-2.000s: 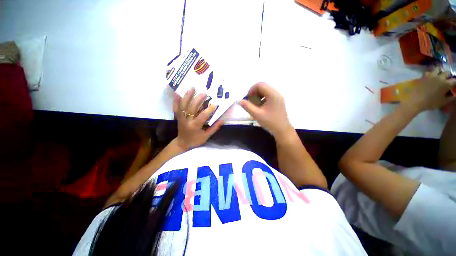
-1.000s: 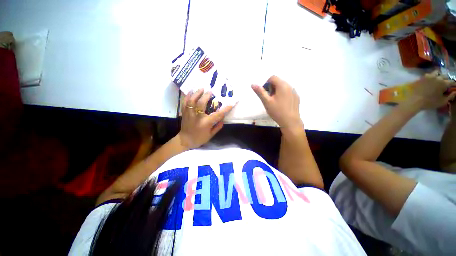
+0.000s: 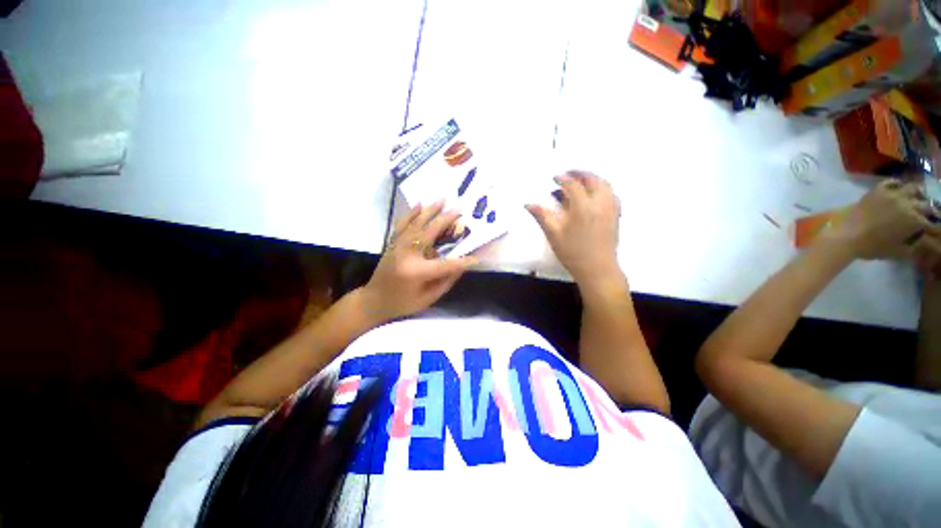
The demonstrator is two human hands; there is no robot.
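A retail carton point(image 3: 477, 184) lies back panel up on the white table near its front edge. The panel is white with a dark title strip, an orange-brown coil picture and small black product pictures. My left hand point(image 3: 418, 258) rests on the carton's lower left part, fingers spread, and covers some of it. My right hand point(image 3: 580, 222) is just right of the carton, apart from it, with fingers curled. A small dark thing shows at its fingertips; I cannot tell what it is or whether it is gripped.
A person's arms point(image 3: 784, 299) work at the right over an orange box point(image 3: 815, 229). Orange cartons point(image 3: 846, 62) and a dark tangled heap point(image 3: 735, 62) stand at the far right. A pale sheet or bag point(image 3: 88, 124) lies at the left.
The view has shifted slightly. My right hand has moved away from the carton's right edge, where it was two seconds ago. My left hand stays on the carton.
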